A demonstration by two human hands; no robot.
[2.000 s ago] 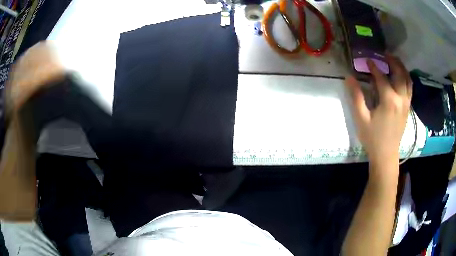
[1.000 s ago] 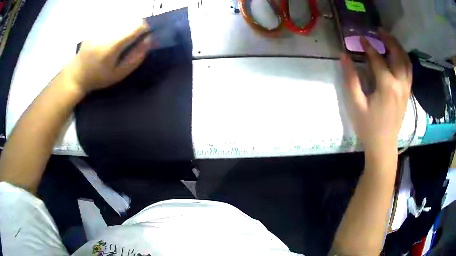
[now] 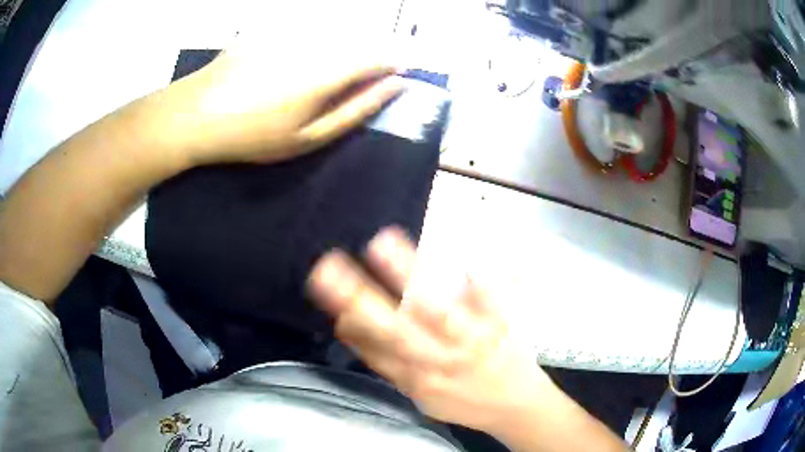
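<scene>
A black cloth panel (image 3: 291, 203) lies on the white table and hangs over its front edge toward my lap. A pale grey-blue strip (image 3: 415, 113) shows at its upper right corner. My left hand (image 3: 265, 106) lies flat on the upper part of the cloth, its fingertips at the pale strip. My right hand (image 3: 424, 335), blurred, is over the lower right edge of the cloth with its fingers apart. It holds nothing; whether it touches the cloth I cannot tell.
The sewing machine head (image 3: 671, 44) fills the upper right. Scissors with orange and red loops (image 3: 658, 150) lie partly behind it. A phone with a lit screen (image 3: 717, 181) lies right of them. A thin cord (image 3: 675, 353) loops over the table's front edge.
The view has shifted, showing the machine head. My right hand has left the phone and moved left to the cloth. My left hand now lies flatter, and the pale strip shows. The phone screen is brighter.
</scene>
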